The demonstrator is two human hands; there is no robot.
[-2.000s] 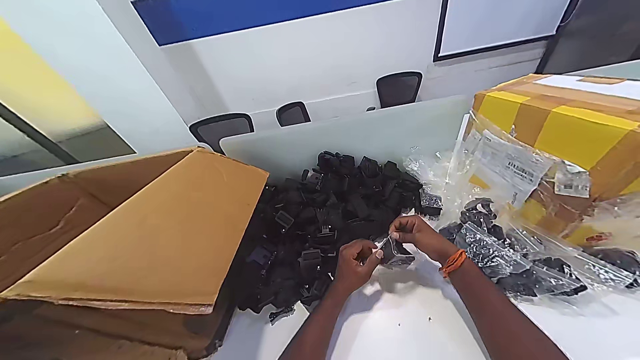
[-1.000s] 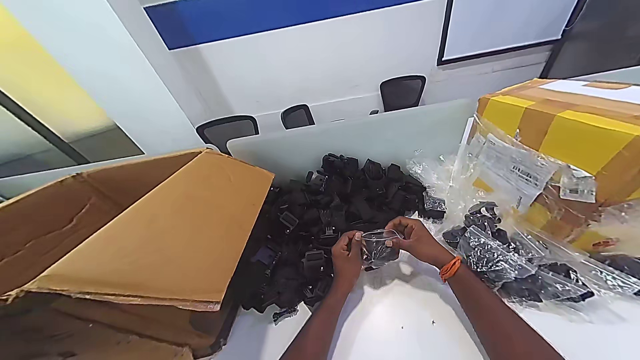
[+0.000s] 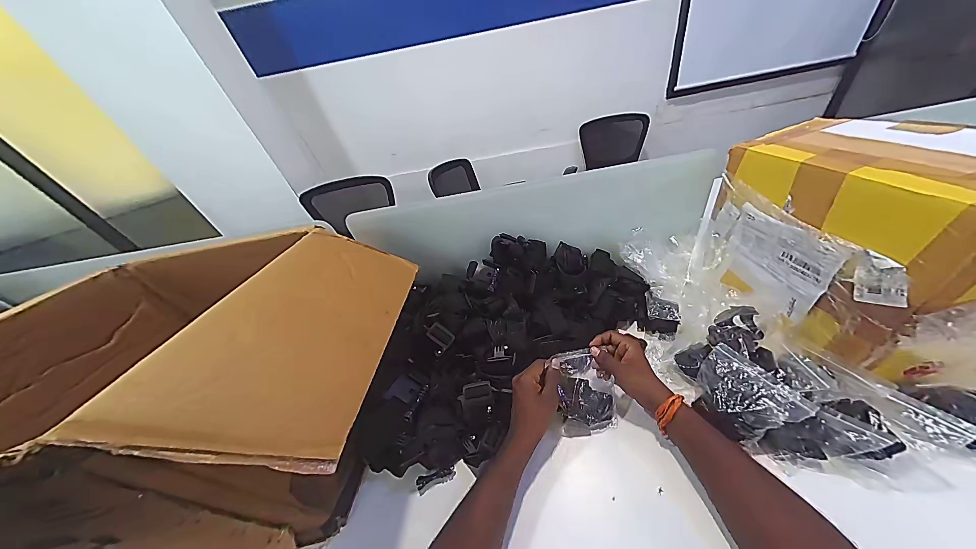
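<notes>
Between both hands hangs a small clear plastic bag with a black item inside, just over the white table. My left hand pinches the left end of its top edge. With thumb and fingertips, my right hand grips the top edge at the right; an orange band circles that wrist. Behind and left of the hands spreads a large heap of black straps and plastic buckles. Clear zip bags of black items lie to the right of my right hand.
An open cardboard box stands at the left. At the back right is a cardboard box with yellow tape, and clear plastic wrapping with labels lies against it. A frosted partition runs behind the heap, with several chairs beyond.
The small bag was held up and spread between my hands a second ago; now it hangs lower from its top edge, its black contents more visible. Both hands still grip it.
</notes>
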